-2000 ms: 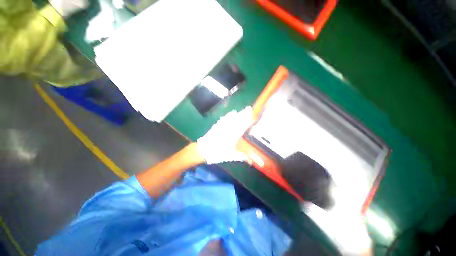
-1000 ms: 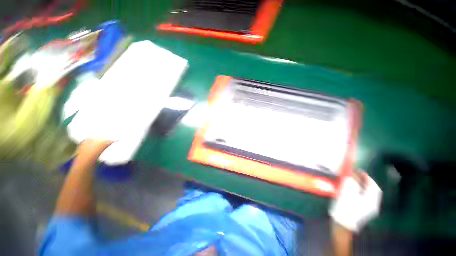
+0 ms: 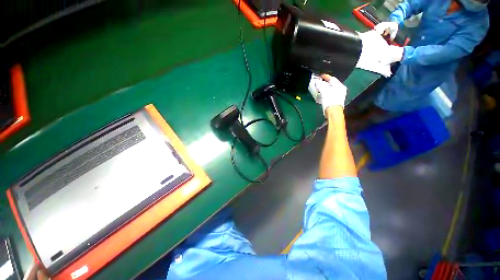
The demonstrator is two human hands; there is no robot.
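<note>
A laptop (image 3: 104,186) lies underside up on an orange-red tray (image 3: 192,188) at the left, its vent grille along the far side. A black label printer (image 3: 323,49) stands at the upper right. My right hand (image 3: 328,93), in a white glove with bare fingertips, is at the printer's near face, fingers close together; whether they pinch a label is too small to tell. My left hand (image 3: 37,272) is mostly cut off at the bottom left edge; only bare fingertips show by the tray's corner.
Two black barcode scanners (image 3: 234,128) (image 3: 270,104) with looped cables lie between tray and printer. Other orange trays (image 3: 20,98) (image 3: 257,16) are across the bench. A person in a blue smock (image 3: 438,44) works beyond the printer. A blue bin (image 3: 403,139) is on the floor. A black slab (image 3: 8,262) is at lower left.
The view has swung right, bringing the printer and scanners into sight. My right hand has moved from the tray's corner to the printer. My left hand has left the white sheet stack.
</note>
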